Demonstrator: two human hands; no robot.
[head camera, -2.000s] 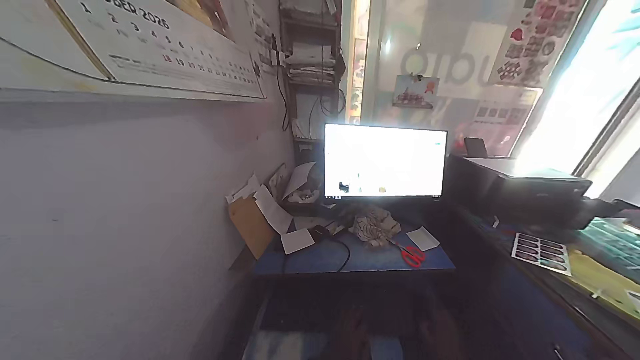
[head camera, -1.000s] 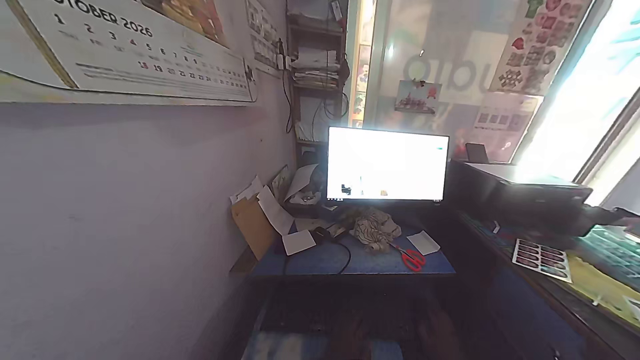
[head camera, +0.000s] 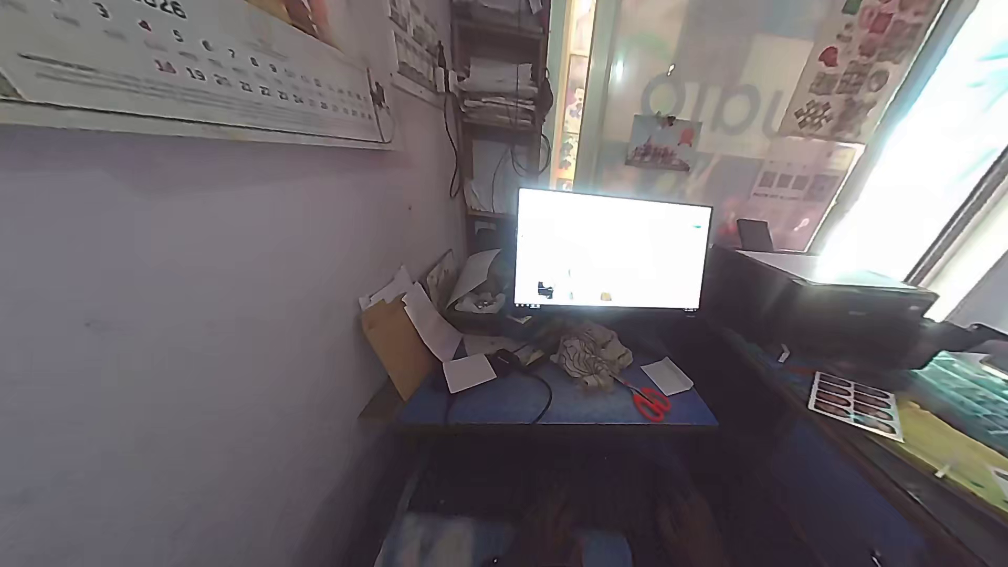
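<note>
Both hands are dim, in deep shadow below the blue desk top (head camera: 583, 405). My left hand (head camera: 555, 520) is at the bottom centre, over a dark surface that may be a keyboard tray. To its right lies my right hand (head camera: 689, 524). What either hand touches is too dark to tell. Above them on the desk top are red-handled scissors (head camera: 651, 403), a crumpled striped cloth (head camera: 591, 354), a white paper (head camera: 668, 376) and a white card (head camera: 469, 372). A lit monitor (head camera: 613, 250) stands behind.
On the right are a black printer (head camera: 827, 307), a sheet of printed oval pictures (head camera: 856, 404) and a teal plastic tray (head camera: 965, 394). A brown envelope (head camera: 398, 346) leans at the left wall. A black cable (head camera: 547, 394) hangs toward the desk edge. Paper-filled shelves (head camera: 498, 102) stand behind.
</note>
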